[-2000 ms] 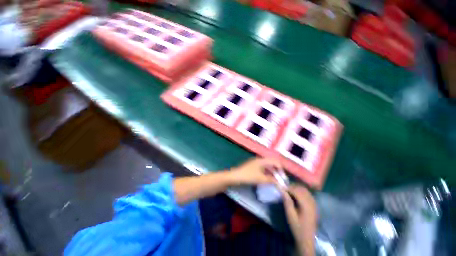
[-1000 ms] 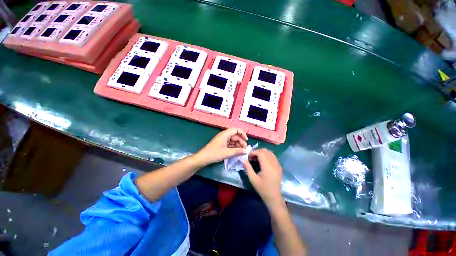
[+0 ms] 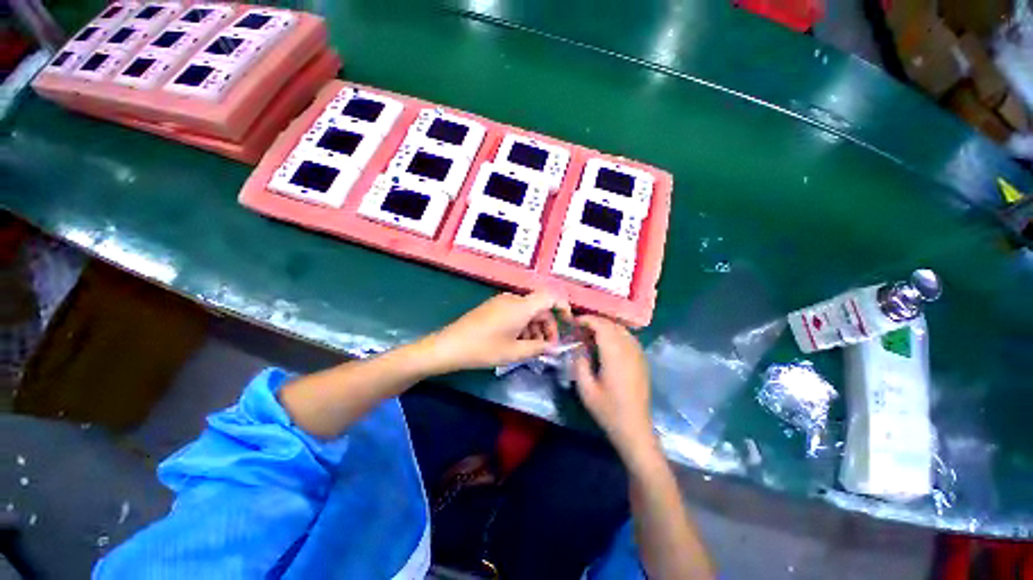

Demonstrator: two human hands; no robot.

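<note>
My left hand [image 3: 506,331] and my right hand [image 3: 613,372] are close together at the bench's front edge, just below the foam tray. Between their fingers is a small whitish wipe or film [image 3: 560,350], crumpled and partly hidden; I cannot tell which it is. Both hands' fingers are bent around it. The pink-red foam tray [image 3: 442,250] lies behind the hands and holds four columns of white devices [image 3: 602,216] with black screens facing up.
Stacked foam trays [image 3: 244,111] with more devices stand at the upper left. At the right, a white bottle [image 3: 839,322] with a metallic top leans on a white pack [image 3: 887,419]. Crumpled clear film [image 3: 797,397] lies beside them. Flat clear film [image 3: 691,380] lies right of my hands.
The view has swung right and steadied since two seconds ago. Since one second ago the whitish piece shows less between my fingers, and my hands remain together.
</note>
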